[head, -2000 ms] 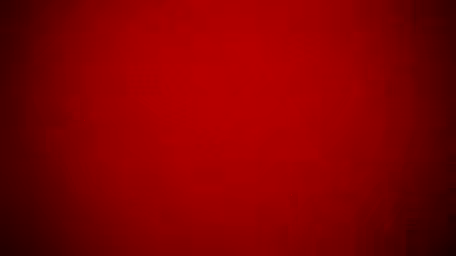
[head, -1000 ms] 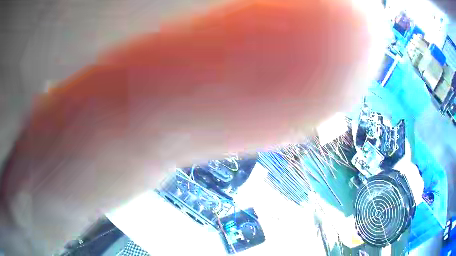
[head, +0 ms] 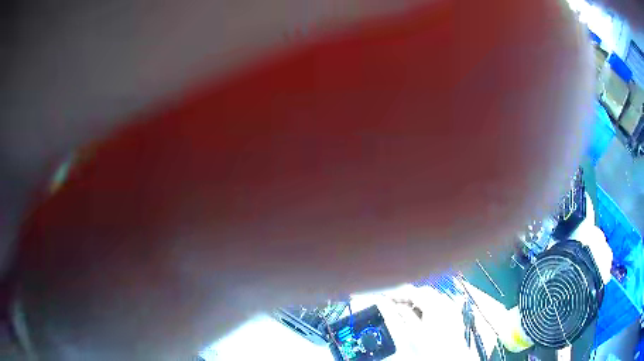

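A large blurred finger or hand part (head: 318, 169) is very close to the lens and covers most of the view. I cannot tell whether it is my left or my right hand, or what it holds. No other hand is clearly seen. Below it, a small circuit board in a black square piece (head: 364, 335) lies on a white sheet (head: 427, 331). A black housing (head: 303, 323) is left of it, partly hidden. Blue lead wires (head: 441, 282) show only at their ends.
A round black fan (head: 554, 300) stands at the lower right, with a yellow item (head: 519, 337) beside it. A dark tool like pliers (head: 471, 328) lies on the sheet. A black housing (head: 573, 204) stands behind the fan. Blue bins (head: 618, 243) are at the far right.
The view was all red, then the finger showed with the bench beyond. The finger now covers more of the bench, and the visible bench things sit lower and further right.
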